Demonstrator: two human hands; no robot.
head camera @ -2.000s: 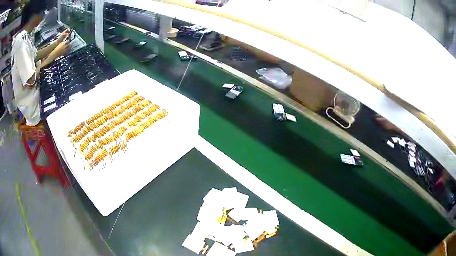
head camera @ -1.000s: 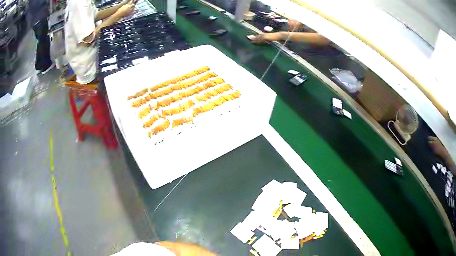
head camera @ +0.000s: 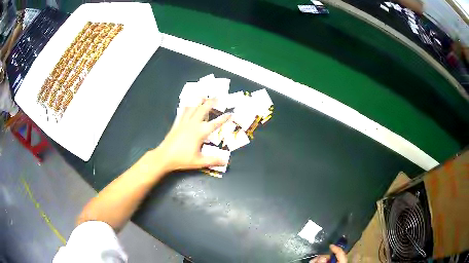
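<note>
A pile of white LCD modules (head camera: 249, 108) with orange-gold flex cables lies on the dark green bench mat. My left hand (head camera: 190, 138) reaches over the pile's near left side, fingers spread; its fingertips and thumb are on or just above the modules. Its palm hides what is under it. My right hand (head camera: 331, 255) is cut off by the bottom edge, with fingers around the dark blue handle of a soldering iron (head camera: 340, 243). One white LCD module (head camera: 310, 231) lies alone on the mat, up and left of that hand.
A white foam tray (head camera: 110, 87) with orange-gold rows is at upper left. Beyond the white rail (head camera: 288, 85) runs the green conveyor belt (head camera: 247, 38), with a board (head camera: 312, 9) at the top. A round fan grille (head camera: 406, 226) and brown carton (head camera: 452, 205) stand at right.
The view has swung down and right. My left hand has come in over the pile. My right hand, the lone module and the fan have come into view.
</note>
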